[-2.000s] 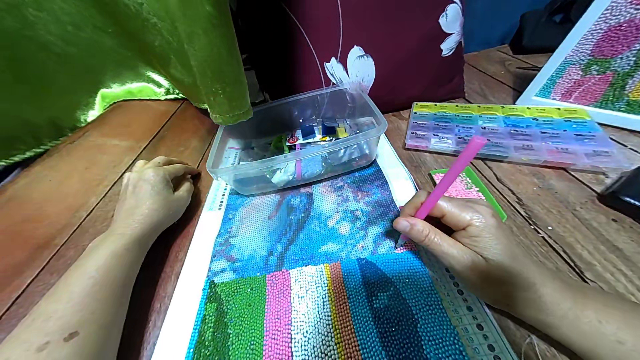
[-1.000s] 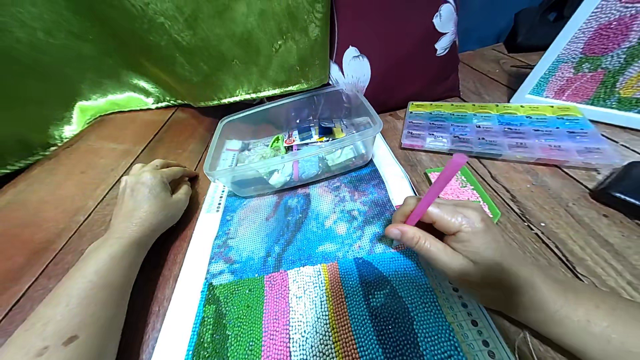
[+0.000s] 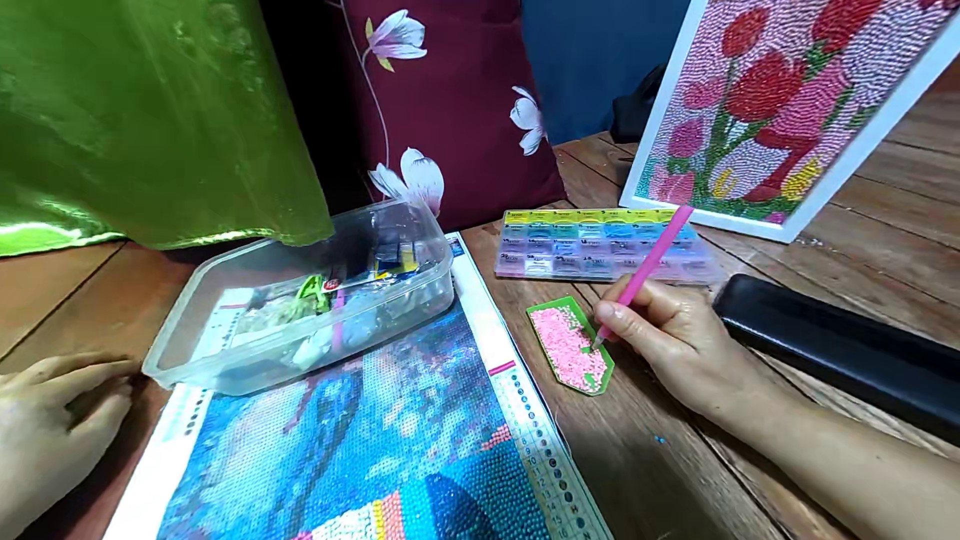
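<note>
My right hand [image 3: 667, 334] grips a pink diamond-painting pen [image 3: 646, 271], its tip touching or just over the pink beads in a small green tray [image 3: 570, 345] right of the canvas. Flat on the wooden surface, my left hand [image 3: 60, 424] rests left of the canvas with nothing visible in it. The diamond-painting canvas [image 3: 300, 450] has a blue printed area, with beads in coloured stripes along its lower part. A clear plastic container [image 3: 300, 352] holding small packets stands on the canvas's upper part.
Behind the green tray lies a lidded bead organizer [image 3: 600, 244] with many compartments. A black case [image 3: 832, 345] is beyond my right forearm. At the back are a framed tulip picture [image 3: 787, 105], a maroon floral cushion [image 3: 465, 90] and shiny green cloth [image 3: 142, 127].
My right hand has moved with the pen from the canvas to the green tray of pink beads. The view has shifted to the right. My left hand still rests beside the canvas.
</note>
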